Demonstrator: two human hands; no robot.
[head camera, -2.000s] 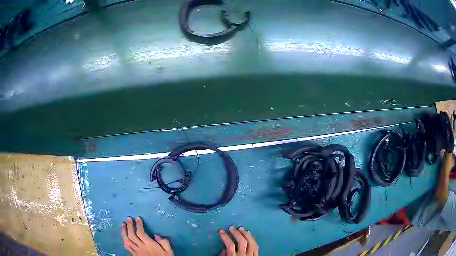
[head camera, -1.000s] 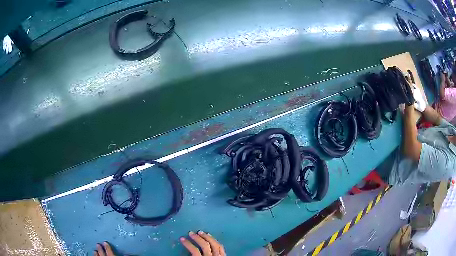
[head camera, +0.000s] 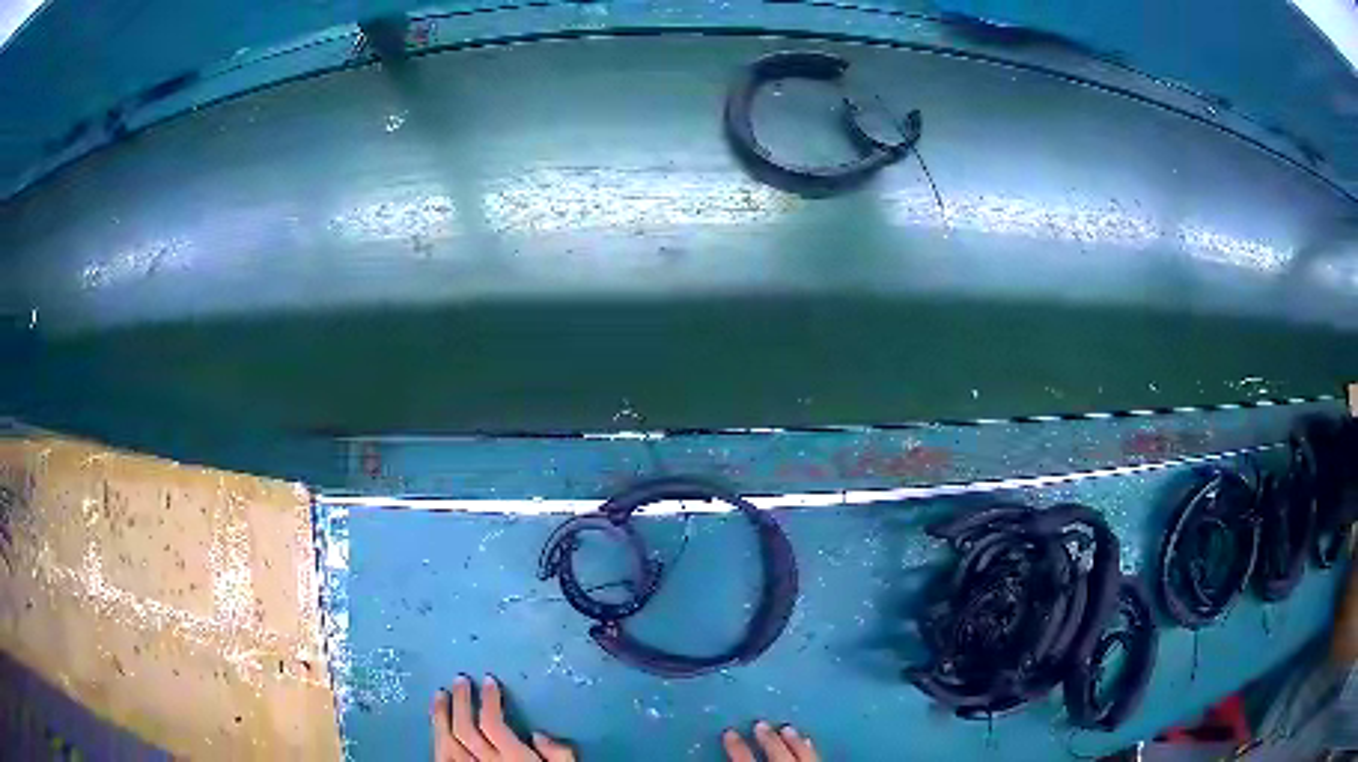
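A black headband sub-assembly lies on the blue-green bench in front of me, a large C with a small C-shaped yoke at its left end. My left hand rests on the bench below and left of it, fingers apart, holding nothing. My right hand is cut off by the bottom edge; only its fingertips show on the bench, apart and holding nothing. Neither hand touches the sub-assembly.
Another headband sub-assembly lies on the shiny green conveyor belt. A tangled headband pile and more black arcs lie to the right. A tan work board is at the left. Another person's arm shows at the right edge.
The view swung right, then back left. Both hands stay on the bench near its front edge, empty. The bench sub-assembly keeps its place beside the pile.
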